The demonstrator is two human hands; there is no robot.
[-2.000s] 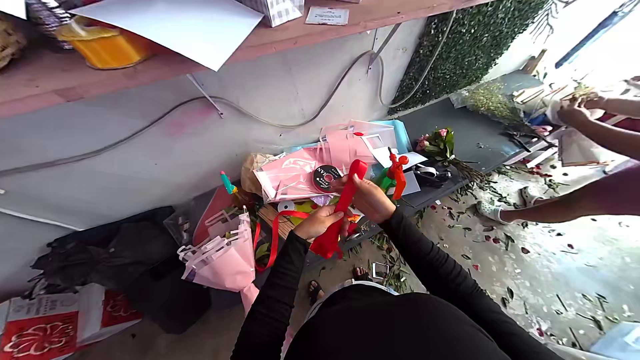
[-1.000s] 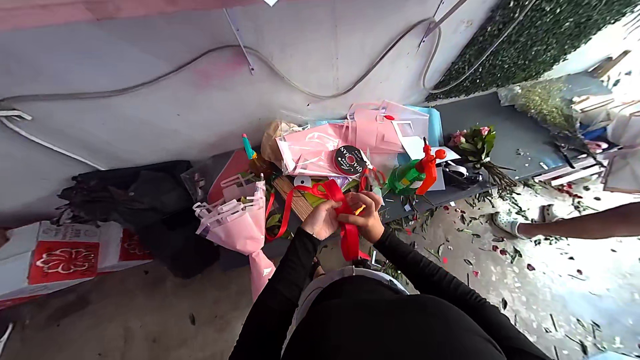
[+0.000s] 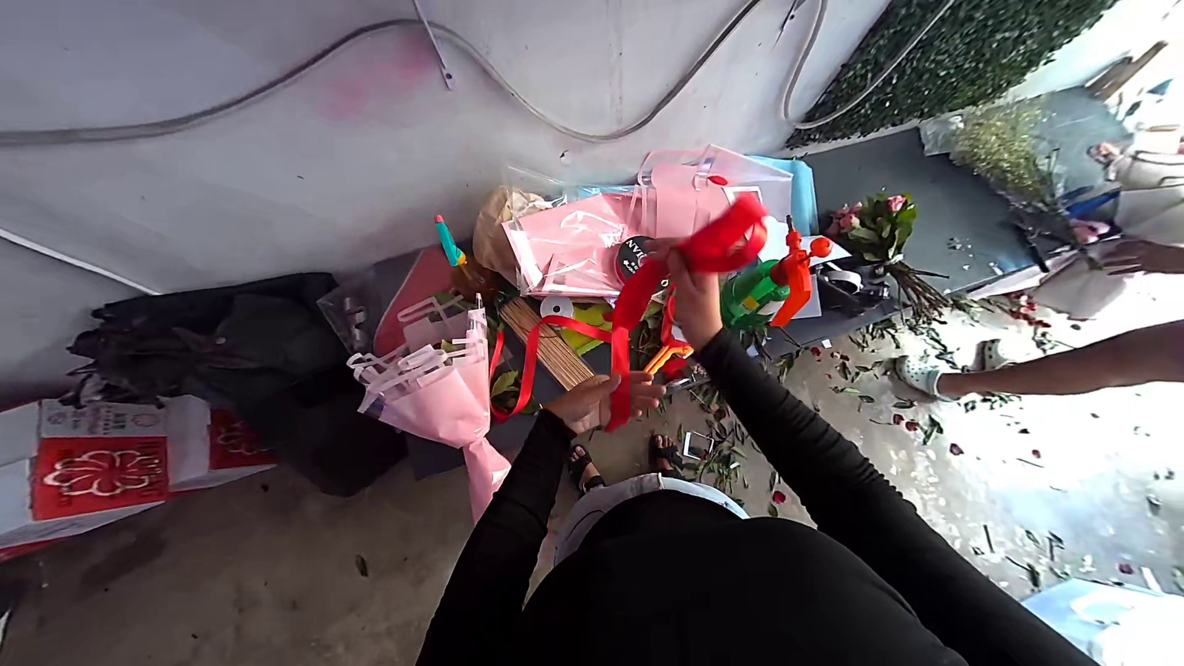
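Note:
My right hand is raised over the workbench and holds a looped bundle of wide red ribbon, whose upper loops look blurred. A length of the ribbon hangs down across my left hand, which lies palm up with its fingers apart; whether they pinch the ribbon is not plain. A narrower red ribbon curls to the left, near a white spool. Under the hands lie wooden sticks and orange-handled scissors. Left of my left hand stands a pink-wrapped bouquet.
Pink wrapping sheets and a round black label lie behind the hands. A green spray bottle with an orange head stands to the right, beside rose stems. Another person's leg and hand are at far right. Cuttings litter the floor.
My hands were close together on the ribbon a second ago; now they are apart, the right one raised higher with the ribbon loops. The view has shifted.

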